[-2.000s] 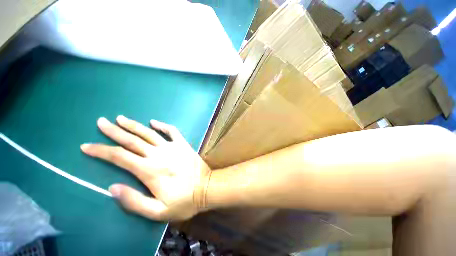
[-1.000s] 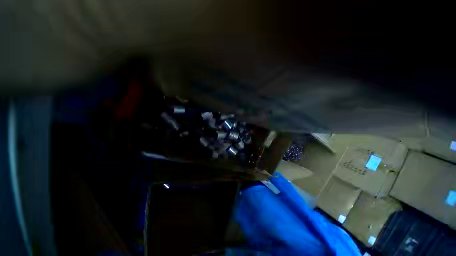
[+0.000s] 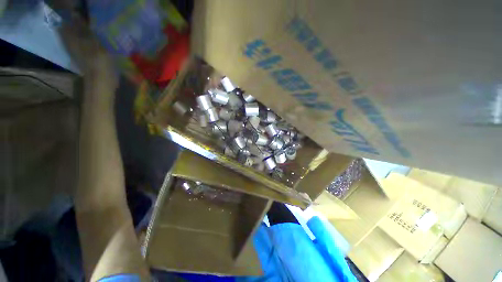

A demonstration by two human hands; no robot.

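Observation:
A brown carton [image 3: 311,193] holds a heap of small silver metal cylinders [image 3: 250,124]. A large brown carton panel with blue printing [image 3: 352,77] covers the upper right, close to the camera. A bare forearm with a light blue cuff rises along the left side; it appears to be my left arm. My left hand [image 3: 74,25] is at the upper left, dark and blurred, away from the metal cylinders. Its fingers and anything in them cannot be made out. My right hand is not in view.
Below the heap, another open carton [image 3: 190,242] has a few silver pieces by its upper wall. Light blue cloth [image 3: 297,248] lies beside it. More cartons [image 3: 413,215] stand at the lower right. A blurred red item [image 3: 170,58] is at the upper left.
The view has turned from the green bench to the cartons and brightened. The hand first spread on the bench is gone from view. A forearm now shows at the left, and the printed panel is clear.

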